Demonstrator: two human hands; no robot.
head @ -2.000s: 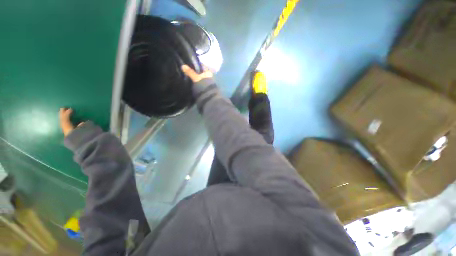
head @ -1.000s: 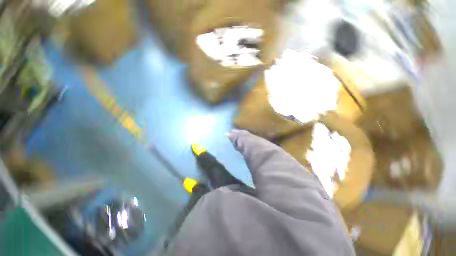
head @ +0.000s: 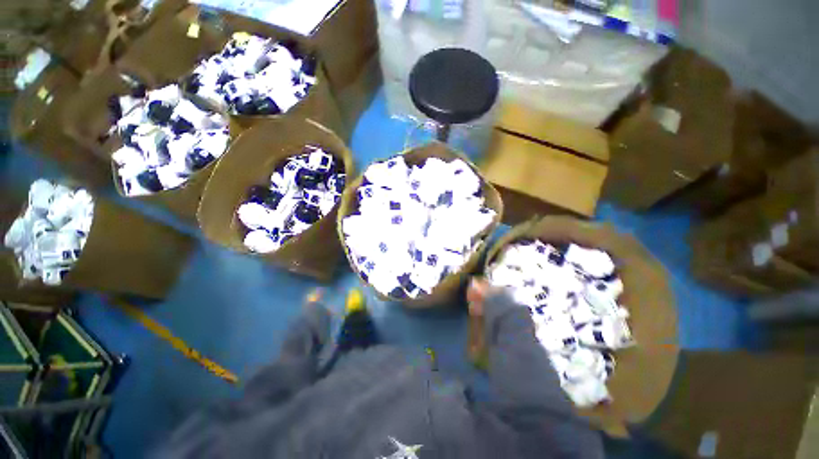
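Note:
An open brown carton (head: 497,202) heaped with small white packs (head: 418,224) stands in front of me. Another open carton (head: 654,314) with similar packs stands to its right. My right hand (head: 478,291) is small and blurred, at the near rims between these two cartons; its grip does not show clearly. My left hand (head: 314,295) is mostly hidden by the sleeve, low in front of the left carton (head: 220,184); its fingers cannot be made out. A round stool with a black seat (head: 453,85) stands behind the middle carton.
More open cartons of white-and-black packs (head: 171,139) stand at the left. A closed carton (head: 548,161) and a wrapped load (head: 557,72) are behind. Brown cartons (head: 678,134) line the right. A green-panelled frame (head: 58,359) and yellow floor line (head: 175,341) are lower left.
The view has turned from the green bench to the open cartons. My right hand has left the black stool seat it touched two seconds ago. Both hands are now low in front of me.

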